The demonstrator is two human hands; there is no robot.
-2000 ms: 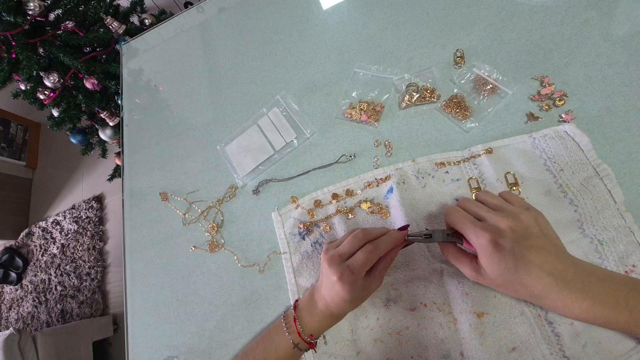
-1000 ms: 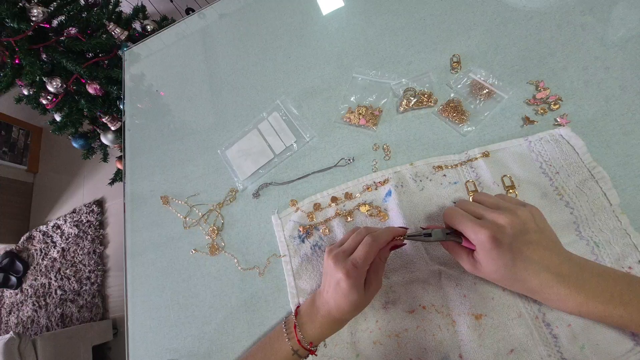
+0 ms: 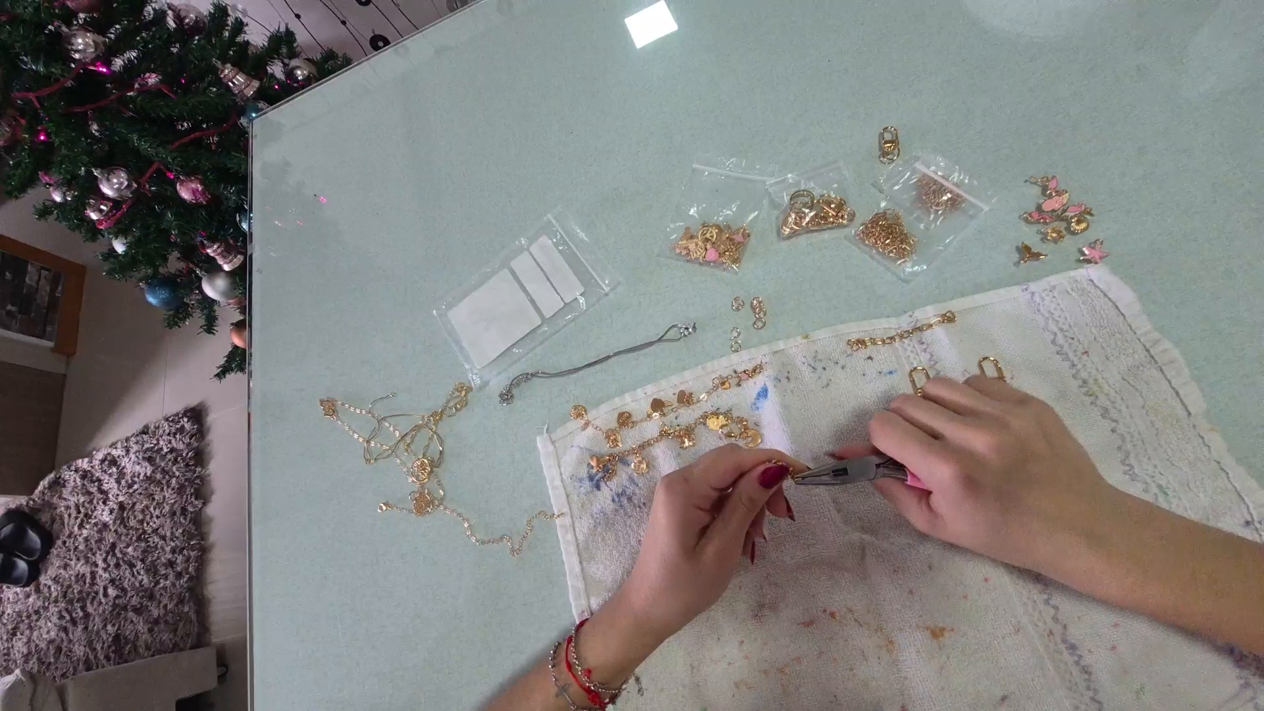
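Note:
My left hand [image 3: 706, 528] pinches a small gold-coloured piece [image 3: 790, 468] between thumb and forefinger; its exact kind is too small to tell. My right hand [image 3: 987, 474] is closed around jewellery pliers [image 3: 849, 472], whose tips meet that piece. Most of the pink handles is hidden by the fingers. Both hands are over a stained white towel [image 3: 849, 612]. Above my left hand, gold charm chains [image 3: 681, 433] lie on the towel. Two gold clasps [image 3: 919, 380] [image 3: 991, 368] show just beyond my right fingers, and a short gold chain [image 3: 901, 332] lies near the towel's upper edge.
On the glass tabletop [image 3: 395, 217] lie zip bags of gold findings [image 3: 815, 212], pink and gold charms [image 3: 1057, 209], a swivel clasp [image 3: 889, 144], a silver-coloured chain [image 3: 602, 361], a bag with white cards [image 3: 523, 301] and tangled gold chains [image 3: 420, 464]. A decorated Christmas tree [image 3: 148, 148] stands beyond the left edge.

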